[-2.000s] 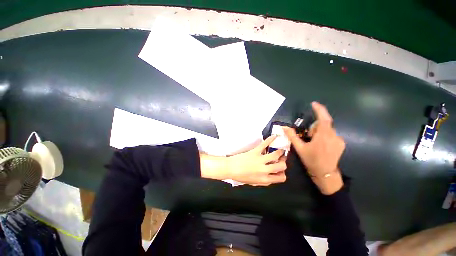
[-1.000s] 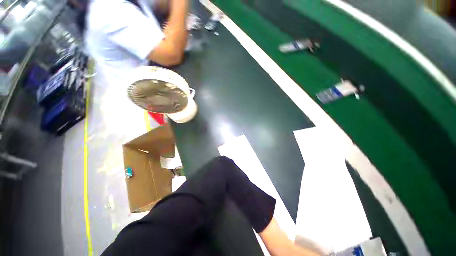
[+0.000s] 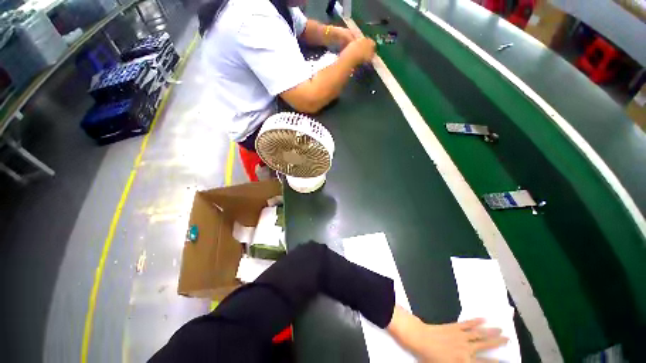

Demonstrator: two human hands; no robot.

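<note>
My left hand [image 3: 457,342] lies palm down with fingers spread at the bottom right, over the white sticker sheets. One sheet [image 3: 482,283] shows beyond my fingertips, and another strip [image 3: 375,262] runs under my wrist. My left hand holds nothing that I can see. My right hand is out of the picture. Two phone mainboards lie on the green belt, a nearer one [image 3: 508,200] and a farther one [image 3: 466,129]. Part of another board [image 3: 603,356] shows at the bottom right edge.
A cream desk fan [image 3: 296,149] stands on the dark green bench [image 3: 425,213]. An open cardboard box [image 3: 195,262] with white scraps is on the floor below. A co-worker [image 3: 258,49] sits beyond the fan. A worn white rail [image 3: 453,174] separates bench and belt.
The view has swung left to the fan, box and co-worker. My right hand has left the picture. My left hand, earlier at a board with the right, now lies spread over the sheets.
</note>
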